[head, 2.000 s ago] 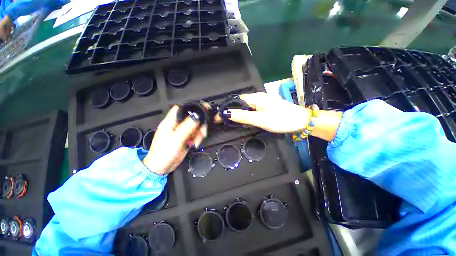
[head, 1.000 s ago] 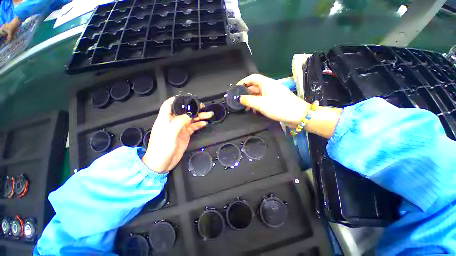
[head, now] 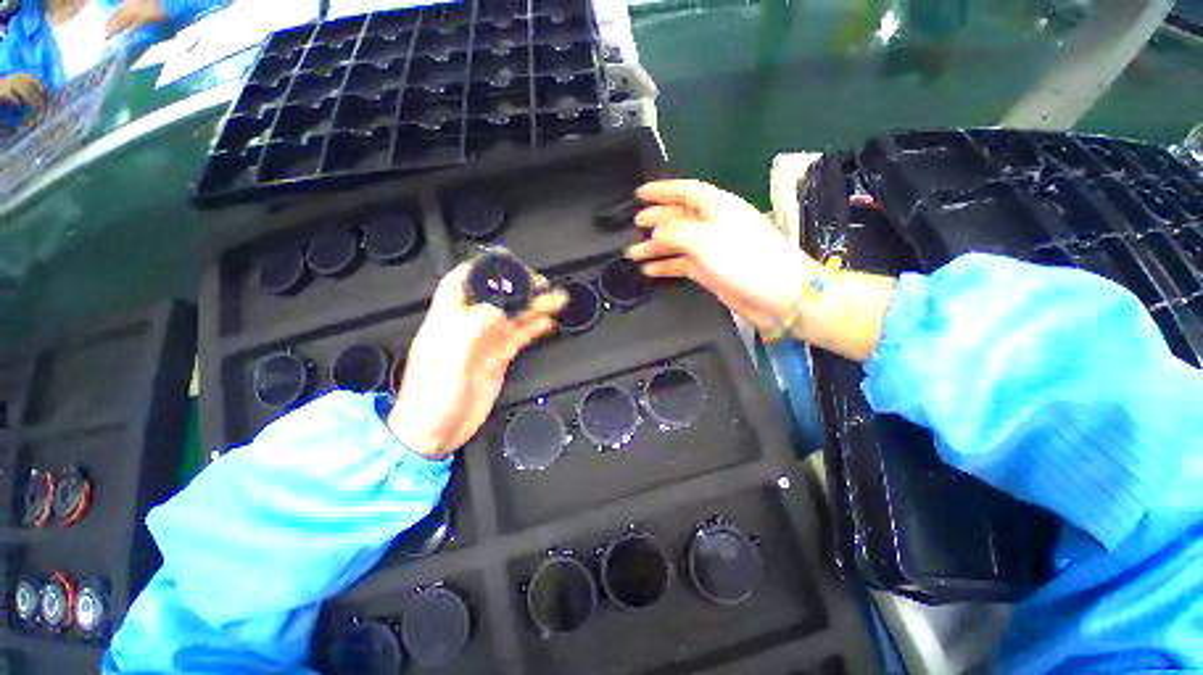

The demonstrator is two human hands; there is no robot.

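Observation:
My left hand [head: 462, 350] holds a dark glossy round watch head [head: 499, 280] face up above the foam tray [head: 482, 495]. My right hand [head: 719, 251] is over the tray's upper right, fingers spread. A small dark piece [head: 617, 211], blurred and seen at an angle, is at its fingertips; whether they grip it is unclear. Below the fingertips a watch head [head: 623, 281] lies beside another one [head: 578, 306] in the second-row pocket. Threes of watch heads lie in the right pockets lower down. My left sleeve hides part of the left column.
A black component tray [head: 409, 99] lies beyond the foam tray. Glossy black blister trays [head: 950, 514] are stacked at right. A neighbouring foam tray [head: 99, 396] at left holds units with orange-red rings. Another person's hands and blue sleeves show at top left near white paper [head: 231, 40].
My right hand has moved slightly up from the disc it held; a disc now lies in the second-row pocket and a dark piece shows in the top right pocket. My left hand still holds its disc.

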